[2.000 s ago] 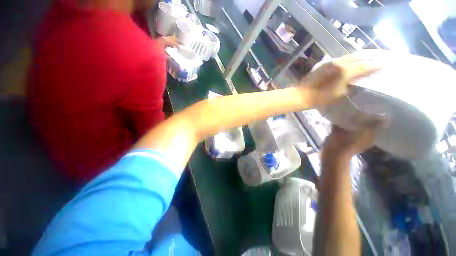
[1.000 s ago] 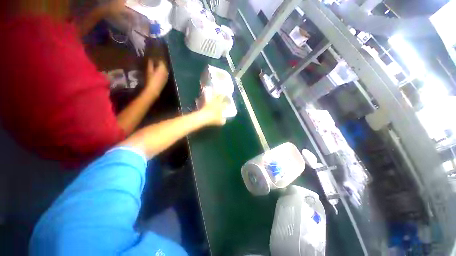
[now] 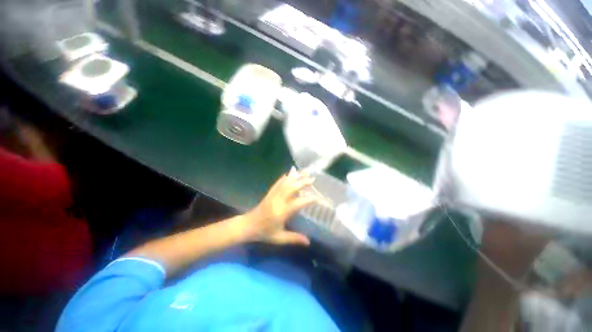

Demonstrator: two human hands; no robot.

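My left hand (image 3: 280, 209) has its fingers spread at the near end of a slotted white housing (image 3: 319, 213) on the green belt; blur hides whether they touch. A white unit with a blue part (image 3: 383, 231) lies just right of it. A large white housing with rows of slots (image 3: 513, 155) is raised close to the camera at the right. A shadowed forearm rises under it, apparently mine; my right hand is hidden at the housing, which seems held there.
More white housings stand on the green belt (image 3: 175, 146), one with a blue patch (image 3: 250, 104) and one beyond my left hand (image 3: 313, 130). White units (image 3: 97, 73) lie far left. A person in a red sleeve (image 3: 39, 227) is at left. Small white parts (image 3: 324, 84) line the far side.
The view has swung right. My left hand has moved from a white unit near the red-clad person to the slotted housing. A large housing and the right forearm have come into view.
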